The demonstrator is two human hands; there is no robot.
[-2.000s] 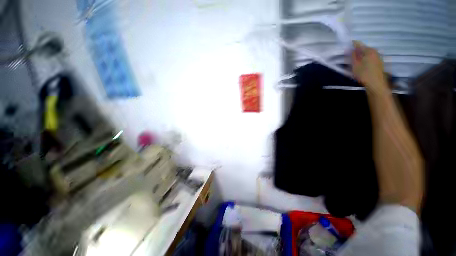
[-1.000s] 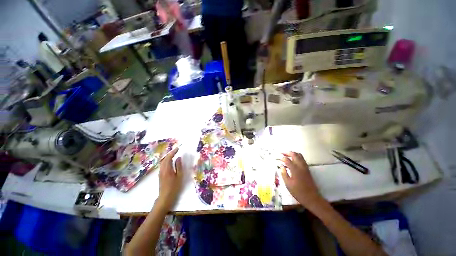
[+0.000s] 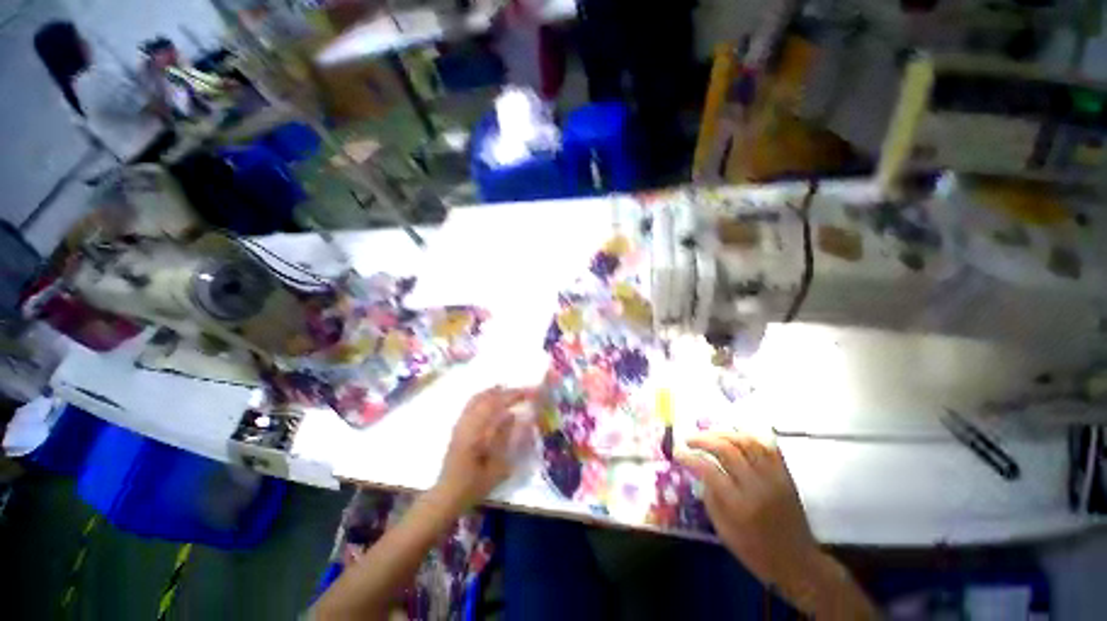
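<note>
The floral fabric panel lies on the white table, from beside the sewing machine head to the table's front edge. My left hand is at the panel's left edge, fingers bent; blur hides whether it grips the cloth. My right hand rests on the panel's right part near the front edge, fingers curled; whether it pinches the cloth cannot be told. The needle area is blurred under the head's left end. A second floral pile lies crumpled at the left.
A second sewing machine stands at left. Thread snips lie right of the machine. Blue bins stand below left and behind the table. Floral pieces hang below the table edge. A seated person is far left.
The view has turned, so the table sits further right. My left hand has moved from beside the second pile to the panel's left edge. My right hand has come nearer the front edge.
</note>
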